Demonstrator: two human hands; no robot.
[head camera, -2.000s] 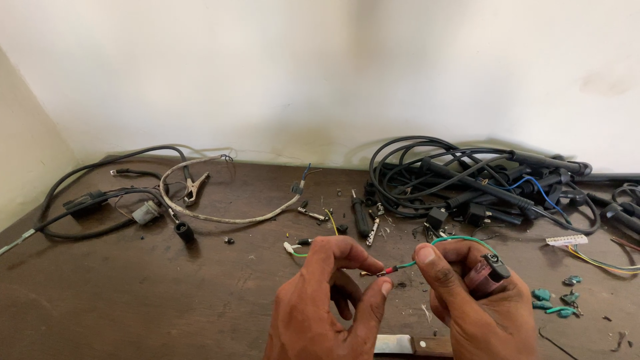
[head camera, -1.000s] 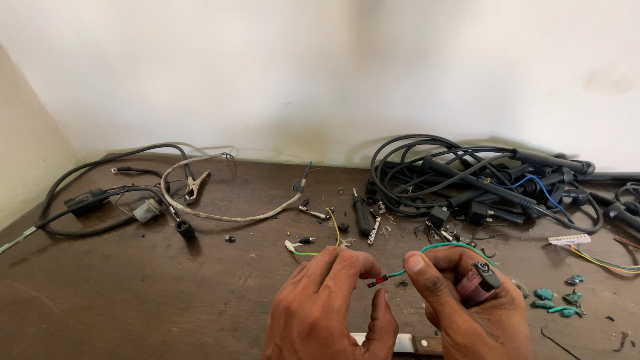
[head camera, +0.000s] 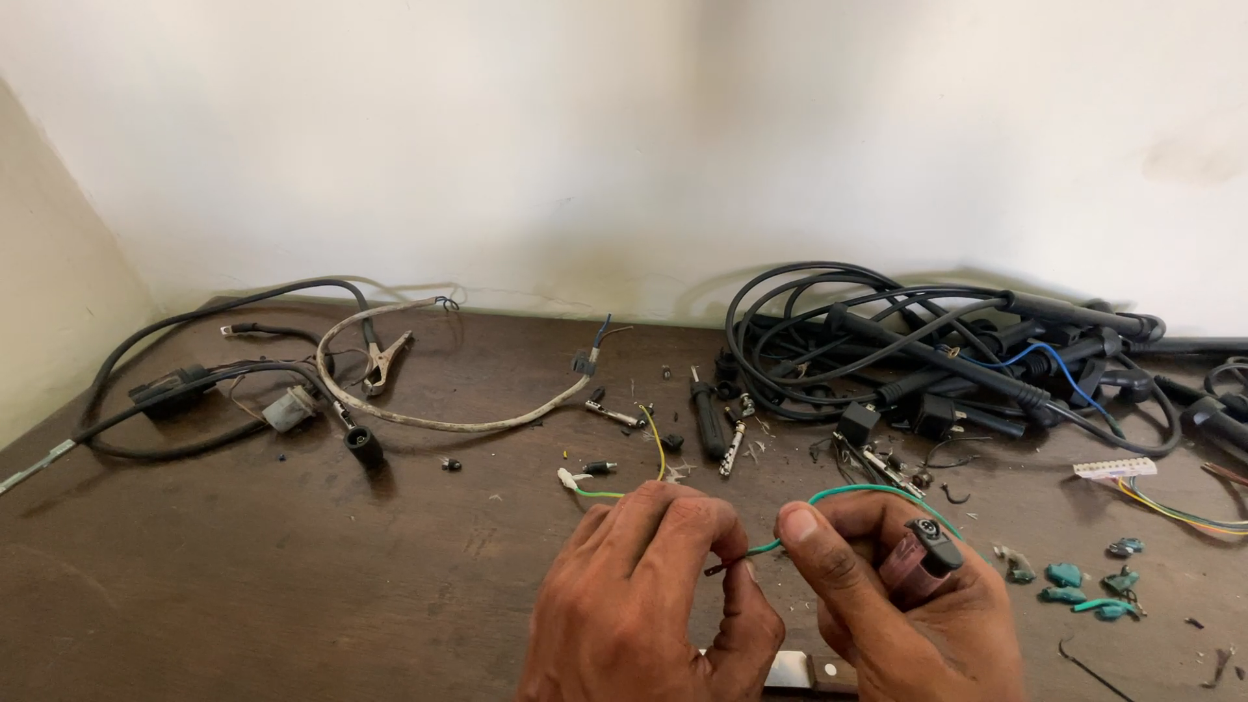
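A thin green wire (head camera: 858, 490) runs between my two hands and loops over the right one. My left hand (head camera: 653, 595) pinches it near its dark end, where a small terminal pokes out past the fingertips. Thumb and forefinger of my right hand (head camera: 907, 595) grip the wire a little farther along. The same hand also holds a pinkish translucent lighter (head camera: 915, 565) with a black top against its curled fingers. Below the hands lies a knife, its blade (head camera: 788, 669) and wooden handle (head camera: 827, 673) partly hidden.
Black cables (head camera: 877, 341) are heaped at the back right. A screwdriver (head camera: 709, 419), metal contacts and a yellow-green wire (head camera: 655, 439) lie before them. At left are a grey cable (head camera: 458, 424) and a crocodile clip (head camera: 383, 363). Green scraps (head camera: 1063, 575) and a white connector (head camera: 1114, 469) lie at right.
My left fingers, apart from the wire's end a second ago, have closed on it. The red part near the wire's end, visible earlier, is now covered. My right hand still holds the wire and lighter.
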